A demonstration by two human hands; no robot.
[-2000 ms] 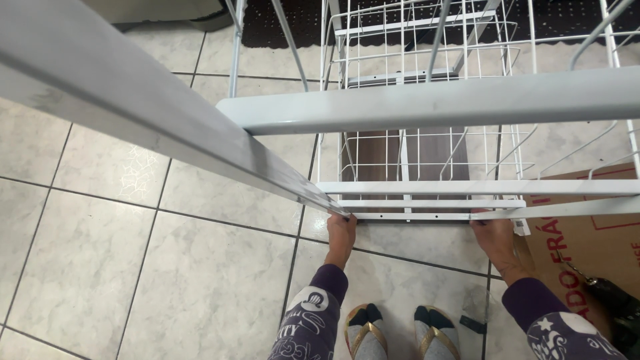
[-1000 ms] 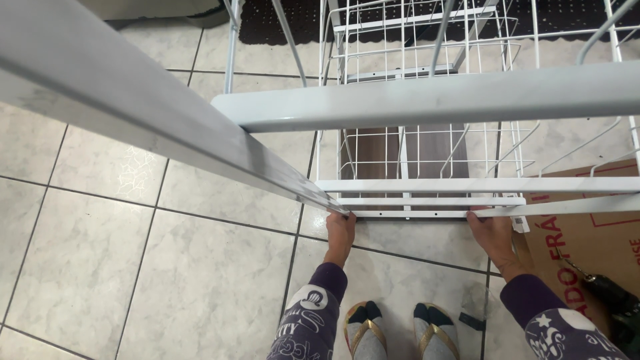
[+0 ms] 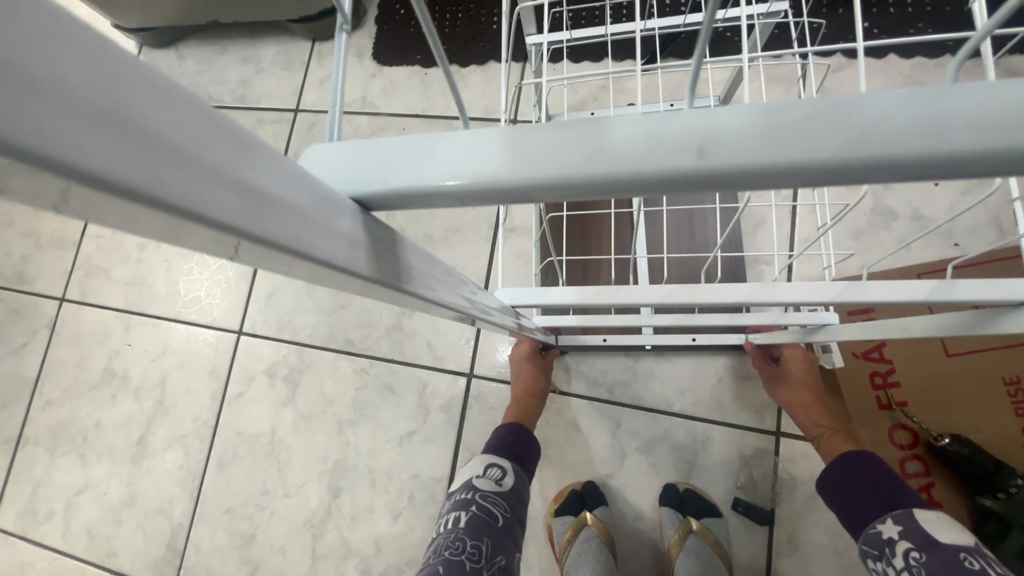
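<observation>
A tall white metal rack frame (image 3: 560, 172) with white wire baskets (image 3: 664, 240) stands over the tiled floor. Low down, my left hand (image 3: 532, 380) grips the foot of the left upright (image 3: 448, 288), where it meets a bottom crossbar (image 3: 648, 341) with small holes. My right hand (image 3: 788, 384) holds the right end of that crossbar, beside the lower end of another white bar. Brown wood-look panels (image 3: 696, 240) show through the basket wires. The fingertips of both hands are partly hidden by the frame.
Flattened cardboard (image 3: 920, 384) with red print lies at the right, a dark power drill (image 3: 976, 472) on it. My sandalled feet (image 3: 636, 528) are below the crossbar. A dark mat (image 3: 440, 32) lies beyond the rack. A small black piece (image 3: 752, 510) is near my right foot.
</observation>
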